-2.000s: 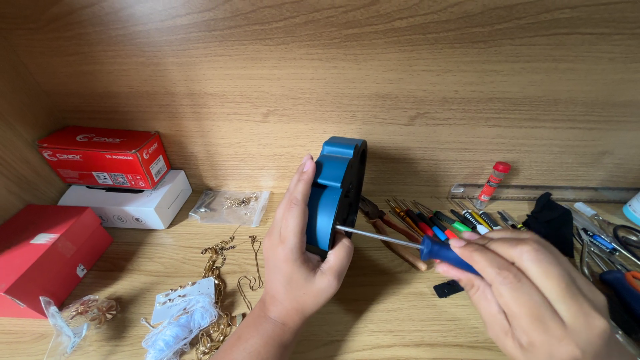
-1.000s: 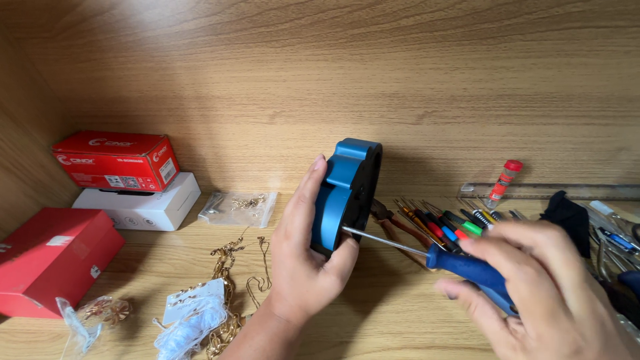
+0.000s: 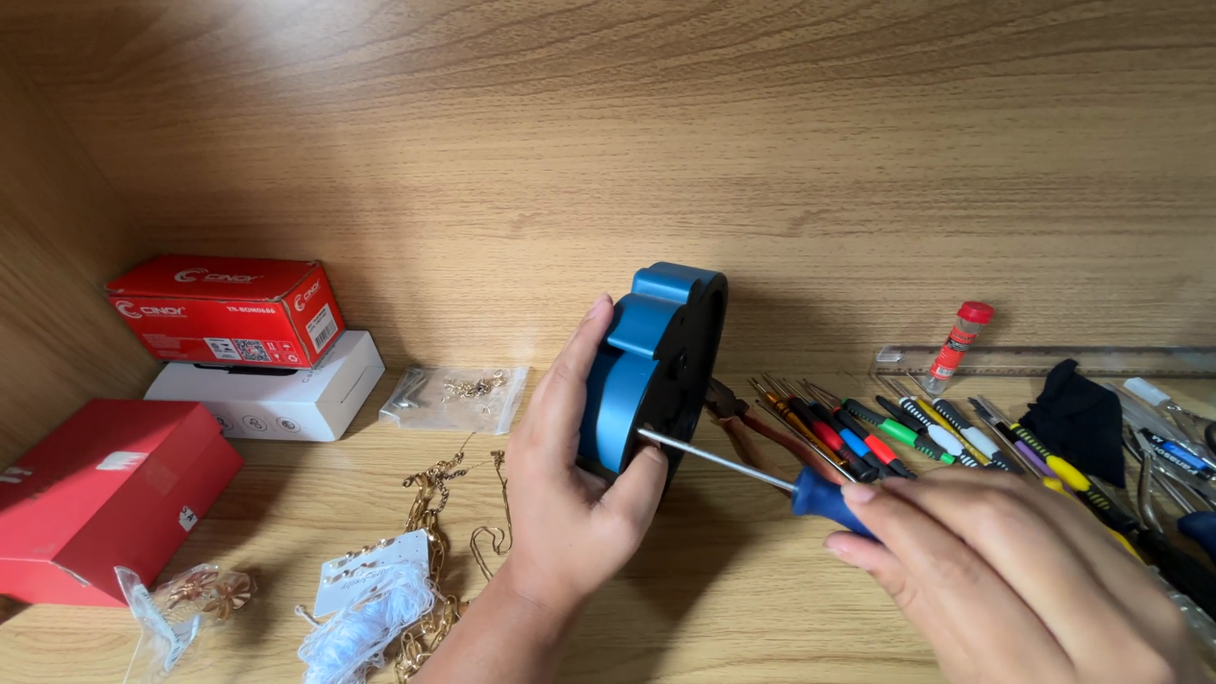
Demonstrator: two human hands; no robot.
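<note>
My left hand (image 3: 579, 475) grips a blue housing with a scalloped rim (image 3: 613, 404), tilted so that its black face turns to the right. My right hand (image 3: 1007, 570) holds the blue handle of a screwdriver (image 3: 727, 464), whose metal shaft points left. The tip meets the lower part of the black face, close to my left thumb. What lies under the tip cannot be seen. Behind the housing, pliers (image 3: 750, 432) with reddish handles lie on the wooden surface, partly hidden.
Small screwdrivers (image 3: 836, 427), a black cloth (image 3: 1073, 423) and a red-capped tube (image 3: 958, 347) lie at right. Boxes, one red (image 3: 228, 309) upon one white (image 3: 323, 389), stand at left near another red box (image 3: 114, 494). Gold chains (image 3: 432, 541), white thread (image 3: 366, 627) and a plastic bag (image 3: 456, 399) lie nearer the middle.
The screwdriver stays against the black face. The fingers of my right hand, spread more loosely around the handle one second ago, now cover more of it.
</note>
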